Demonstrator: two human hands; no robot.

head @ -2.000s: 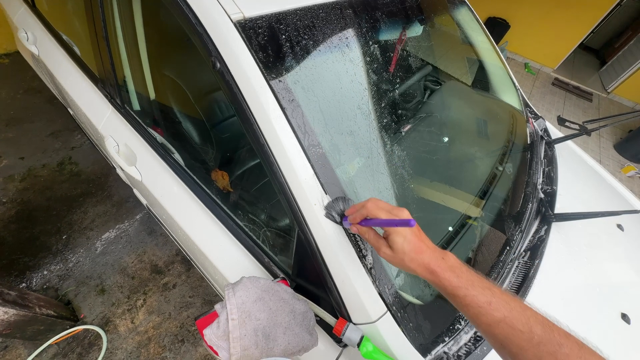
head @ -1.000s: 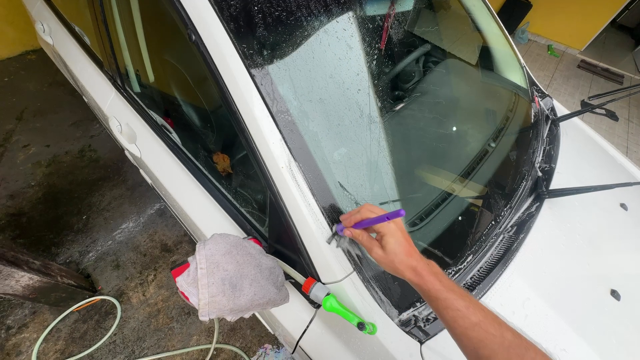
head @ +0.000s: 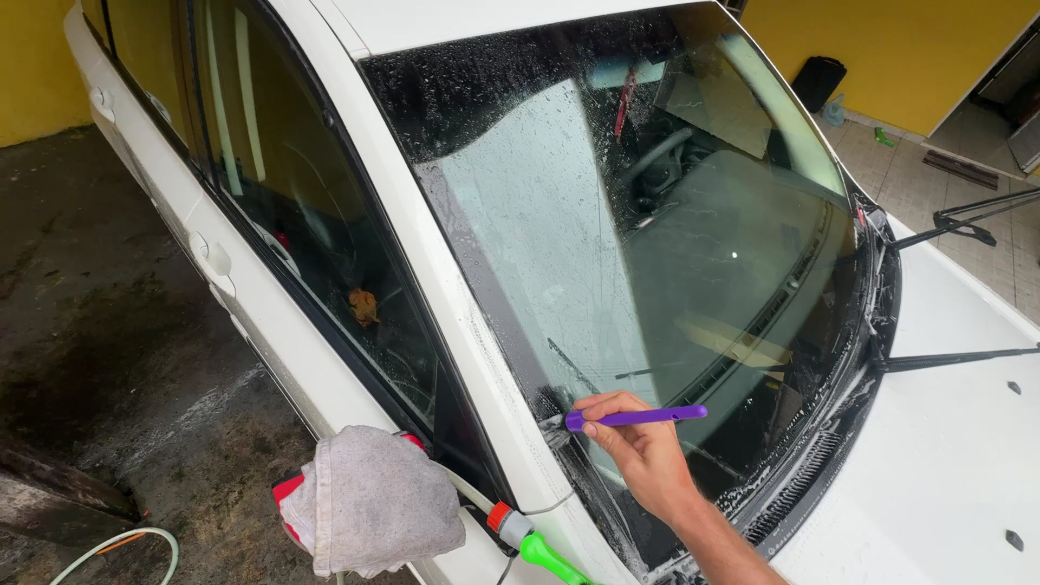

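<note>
My right hand [head: 638,443] grips the purple handle of a detailing brush [head: 642,416]. The brush's bristles, wet with suds, press against the lower corner of the wet windshield [head: 561,236], beside the white pillar [head: 455,276]. Below and to the left, a grey cloth [head: 386,504] lies draped over the side mirror, whose red edges show. A green hose nozzle [head: 552,561] with a grey and orange connector rests between the cloth and the pillar. My left hand is out of the frame.
Two wiper arms [head: 959,357] stand lifted away from the glass over the white hood [head: 934,471]. A pale hose [head: 175,552] loops on the stained ground near a dark post [head: 61,496]. A black case [head: 818,83] leans by the yellow wall [head: 886,49].
The brush in my right hand has moved down along the windshield's side edge toward its lower corner. The green nozzle and cloth remain by the mirror.
</note>
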